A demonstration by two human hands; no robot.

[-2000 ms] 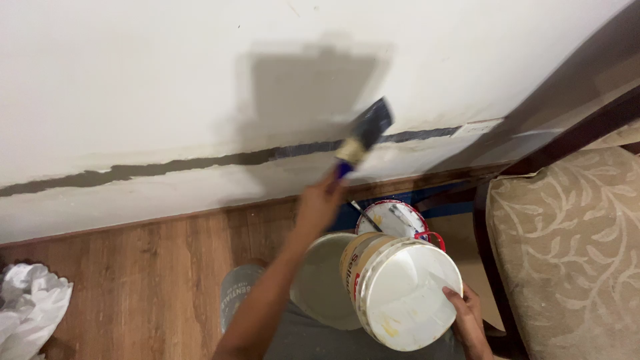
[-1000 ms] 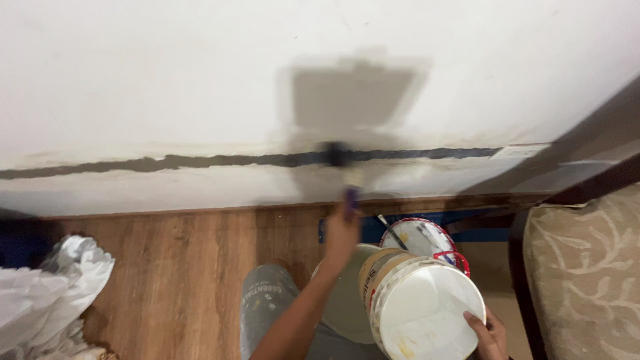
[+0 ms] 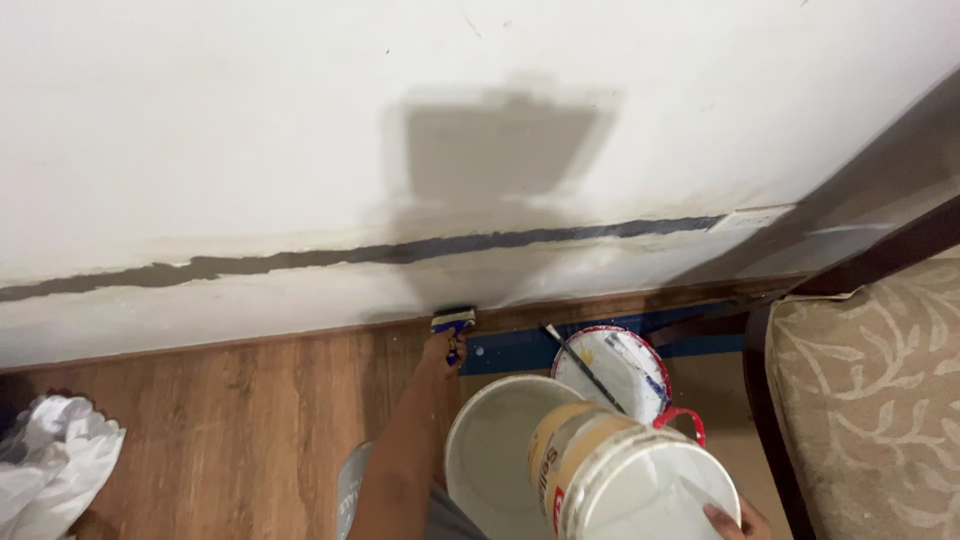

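Observation:
My left hand (image 3: 444, 349) grips a wide paintbrush (image 3: 453, 324) with a blue handle; its dark bristles are at the foot of the white wall (image 3: 225, 112), just above the wooden baseboard. A dark grey, ragged-edged strip (image 3: 450, 246) runs along the wall above the brush. At the lower right, my right hand (image 3: 735, 519) holds the rim of a tilted plastic bucket (image 3: 592, 450) with whitish contents; most of that hand is hidden. Under and beside it stands a larger pale bucket (image 3: 487, 450).
A paint-stained white lid or tub (image 3: 600, 360) with a red rim holds a thin brush (image 3: 589, 371). Blue sheeting (image 3: 502, 349) lies along the baseboard. An upholstered chair (image 3: 877, 375) stands at right, near a wall outlet plate (image 3: 750, 218). Crumpled white plastic (image 3: 60, 465) lies at left.
My left hand has brought the brush down from over the wall, past the dark strip, to the wall's foot. My right hand still holds the tilted bucket.

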